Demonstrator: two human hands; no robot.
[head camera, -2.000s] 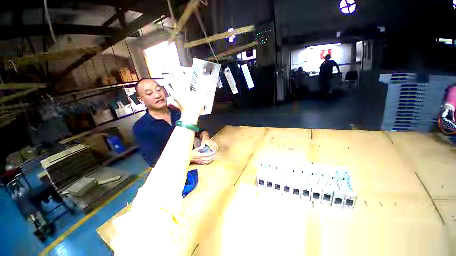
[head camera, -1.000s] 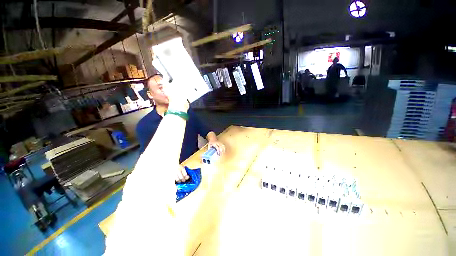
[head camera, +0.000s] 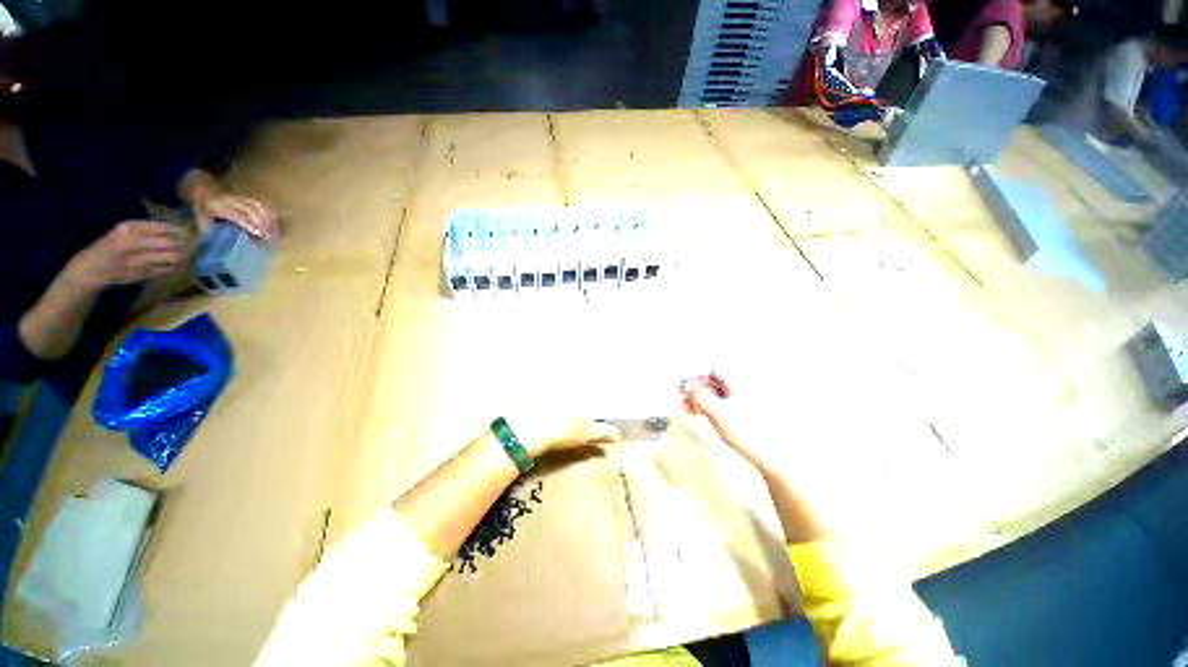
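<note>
My left hand (head camera: 573, 438), with a green wristband, is low over the table around a small grey metal housing (head camera: 638, 427), mostly washed out by glare. My right hand (head camera: 714, 411) is just right of it, fingers bent together; a small reddish patch shows at the fingertips, and glare hides whether they hold anything. A loose pile of black screws or plugs (head camera: 495, 528) lies beside my left wrist. A row of grey housings (head camera: 554, 248) stands beyond my hands, square openings facing me.
At left, another person's hands (head camera: 143, 248) are at a grey housing (head camera: 232, 261). Near them lie a blue plastic bag (head camera: 163, 378) and pale flat sheets (head camera: 89, 554). At right are a large metal panel (head camera: 961, 115), a long panel (head camera: 1036, 228) and a grey box (head camera: 1159, 362).
The view has turned down and right. My left hand, raised with a pale slotted part before, is now low at the table. My right hand and the black pile have come into view.
</note>
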